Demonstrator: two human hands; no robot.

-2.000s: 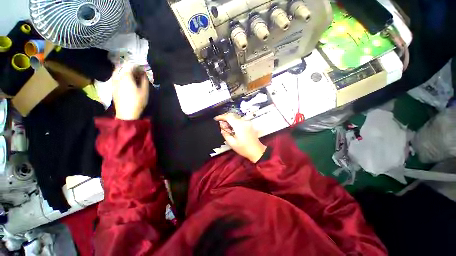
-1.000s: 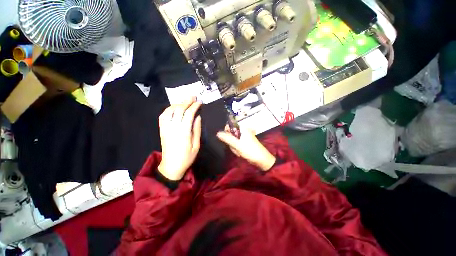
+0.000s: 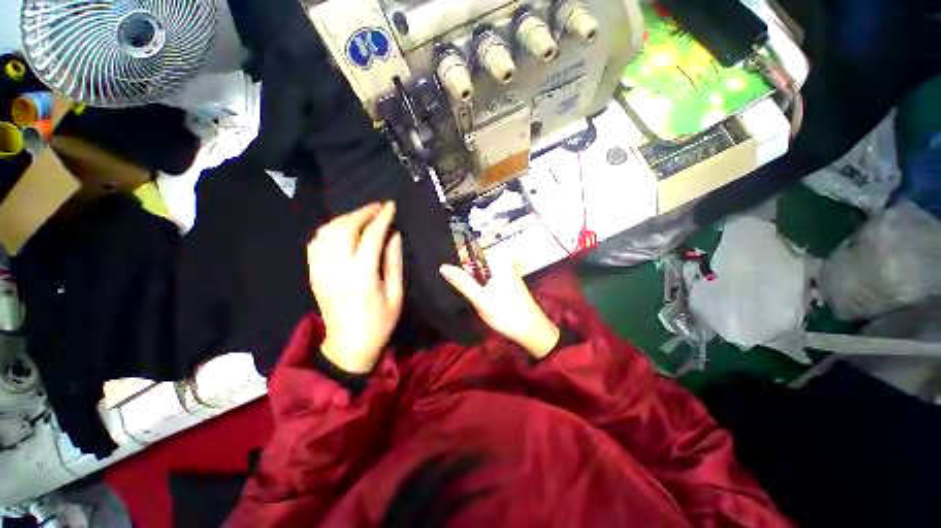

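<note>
The cream overlock machine [image 3: 485,93] stands in front of me, its needle area [image 3: 439,191] low at its left. Black cloth [image 3: 248,248] spreads over the table left of the needle and down to my lap, and covers the machine bed there. My left hand [image 3: 356,278] lies palm down on the black cloth, fingers pointing at the needle area; any grip on the cloth cannot be told. My right hand [image 3: 506,304] is at the table's front edge, just below the needle area, with small reddish-handled thread snips [image 3: 475,263] in it.
An electric fan [image 3: 139,36] and an open carton [image 3: 41,191] with thread cones are at the back left. A red thread tangle [image 3: 585,242] hangs at the table edge. A cream tray [image 3: 707,170] and green patterned item [image 3: 702,88] are at the right. Plastic bags [image 3: 898,268] lie on the floor.
My left hand came from the back left down onto the cloth near the needle. The black cloth now covers the pale bed plate left of the needle. My right hand stays near the needle area.
</note>
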